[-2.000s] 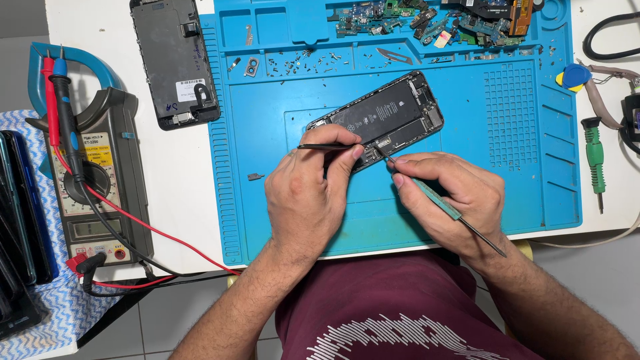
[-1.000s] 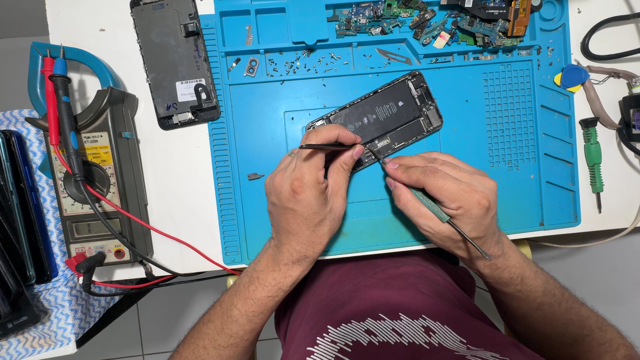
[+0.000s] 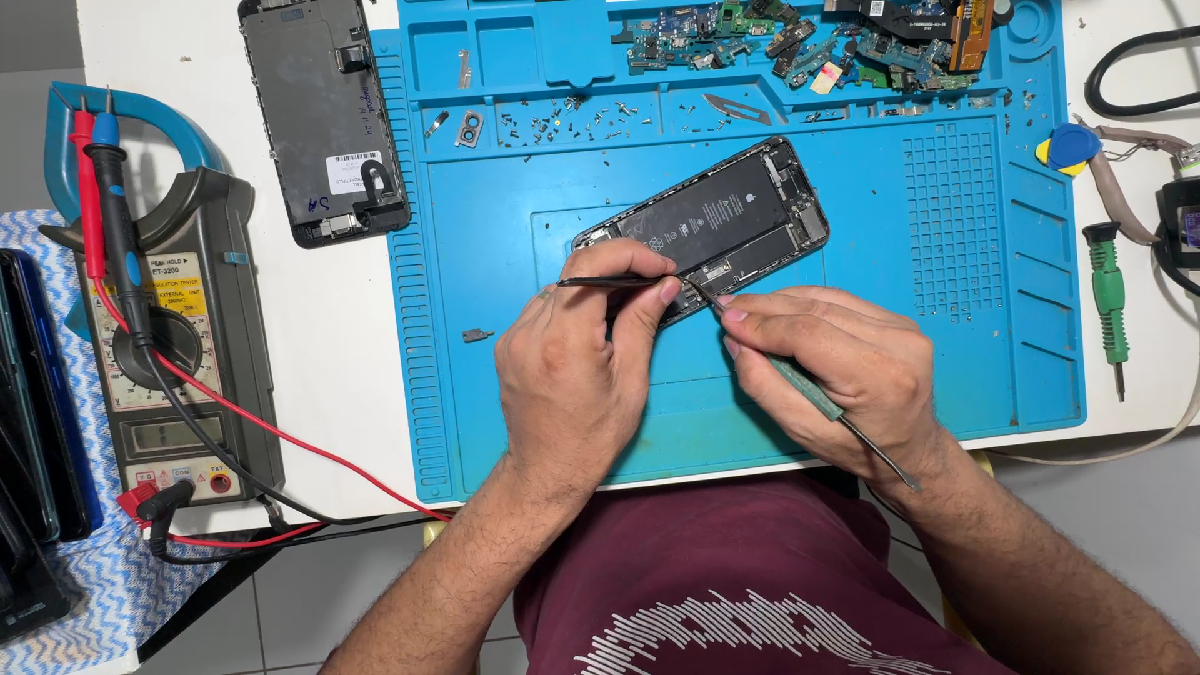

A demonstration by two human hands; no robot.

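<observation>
An opened smartphone [image 3: 741, 225] lies slanted on a blue silicone repair mat [image 3: 506, 216], its black battery [image 3: 703, 217] and inner parts exposed. Over its lower left end, my left hand [image 3: 581, 366] pinches dark tweezers [image 3: 614, 281] between thumb and index finger, tips at the phone's lower edge. My right hand [image 3: 834, 366] grips a green-handled double-ended metal pry tool [image 3: 804, 386], whose upper tip meets the phone close to the tweezer tips. The exact contact point is too small to make out. A small grey metal part [image 3: 477, 335] rests on the mat, left of my left hand.
A removed phone screen [image 3: 314, 112] lies at the mat's upper left, beside a clamp multimeter [image 3: 164, 356] with red and black leads. Small screws [image 3: 562, 122], a blade [image 3: 738, 109] and circuit boards [image 3: 694, 42] fill mat compartments. A green screwdriver [image 3: 1107, 305] lies at right.
My right hand and the pry tool have shifted slightly at the phone. My left hand keeps nearly the same place with the tweezers.
</observation>
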